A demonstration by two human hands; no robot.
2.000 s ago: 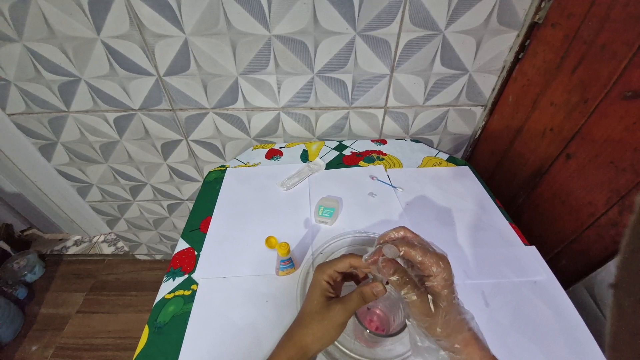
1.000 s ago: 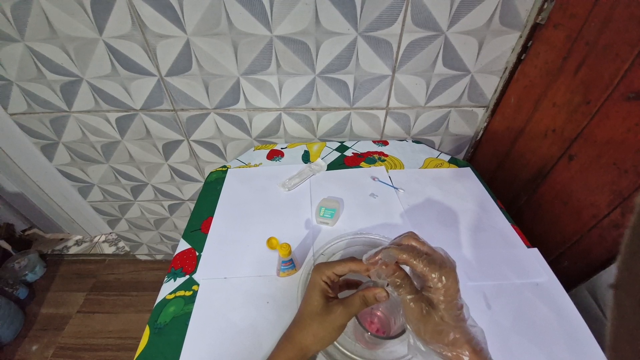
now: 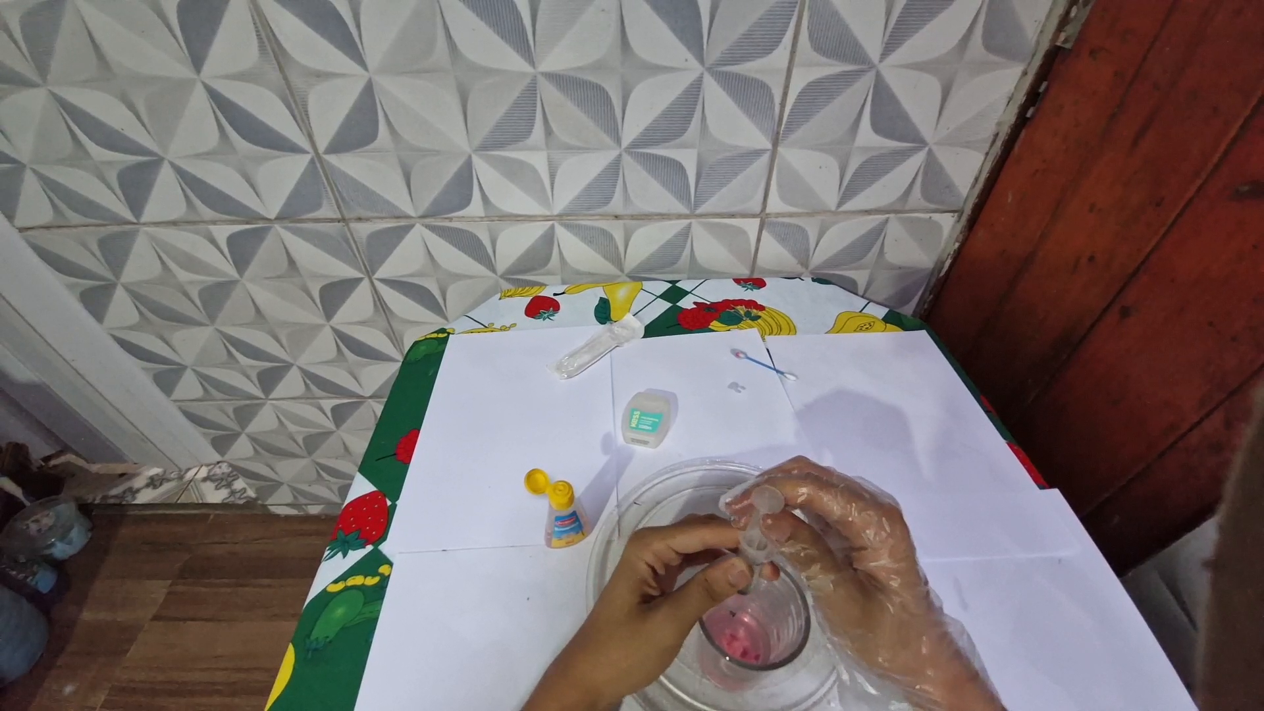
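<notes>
Both hands meet above a clear glass (image 3: 755, 632) with pink material at its bottom, which stands in a round glass dish (image 3: 632, 513). Between the fingertips is a clear plastic syringe-like tube (image 3: 756, 533), its round flange upward. My left hand (image 3: 657, 602), uncovered, pinches its lower part between thumb and forefinger. My right hand (image 3: 849, 563), in a thin clear plastic glove, holds its upper part. The tube's lower end is hidden by the fingers. Left of the dish stands a small bottle (image 3: 565, 518) with an open yellow flip cap.
White paper sheets (image 3: 494, 444) cover a fruit-print tablecloth (image 3: 360, 513). On them lie a clear bottle with a green label (image 3: 648, 419), a wrapped plastic item (image 3: 595, 348), a cotton swab (image 3: 765, 364) and small clear bits (image 3: 737, 387). A tiled wall (image 3: 553, 128) stands behind, a wooden door (image 3: 1116, 257) at right.
The fingers of my right hand have shifted slightly around the top of the tube. Both hands remain over the glass, and the items on the paper have not moved.
</notes>
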